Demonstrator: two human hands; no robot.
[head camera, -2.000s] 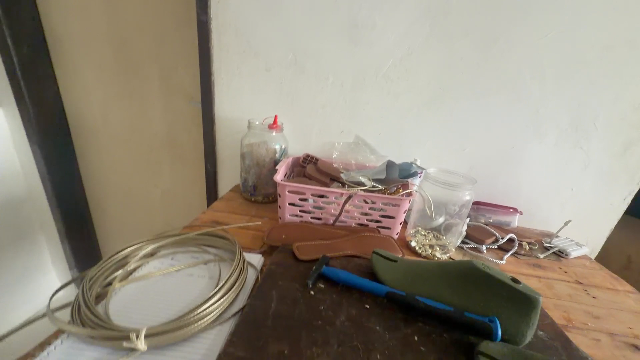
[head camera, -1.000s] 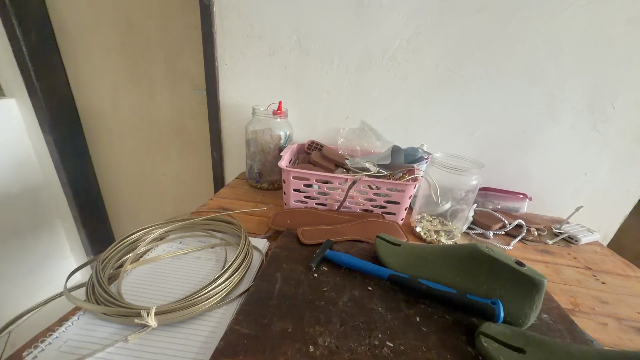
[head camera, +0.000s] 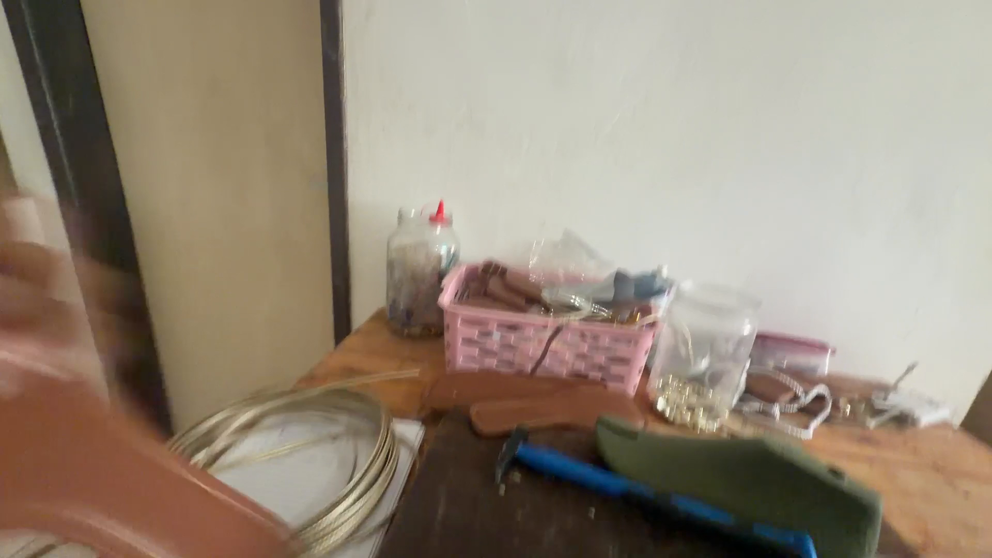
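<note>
At the left edge, blurred by motion, is my left hand (head camera: 54, 287), which appears to hold a smooth brown sole-shaped piece (head camera: 132, 473). This piece partly covers a coil of gold-coloured cord (head camera: 376, 465) lying on white paper (head camera: 287, 473). My right hand is out of view. A hammer with a blue and black handle (head camera: 573, 470) rests on a dark board (head camera: 465, 496), against a green shoe last (head camera: 736, 473). Two flat brown sole-shaped pieces (head camera: 550, 411) lie behind the hammer head.
A pink plastic basket (head camera: 496, 333) with brown pieces and plastic film stands at the back of the wooden table (head camera: 930, 480). Beside it are a jar with a red-tipped bottle (head camera: 418, 279) and a clear jar of gold-coloured bits (head camera: 705, 349). White cord (head camera: 814, 411) and a pink-lidded box (head camera: 790, 353) are at right.
My left hand and a brown sole-shaped piece have come into view at the left, over part of the cord coil. The second green last at the lower right has left the view.
</note>
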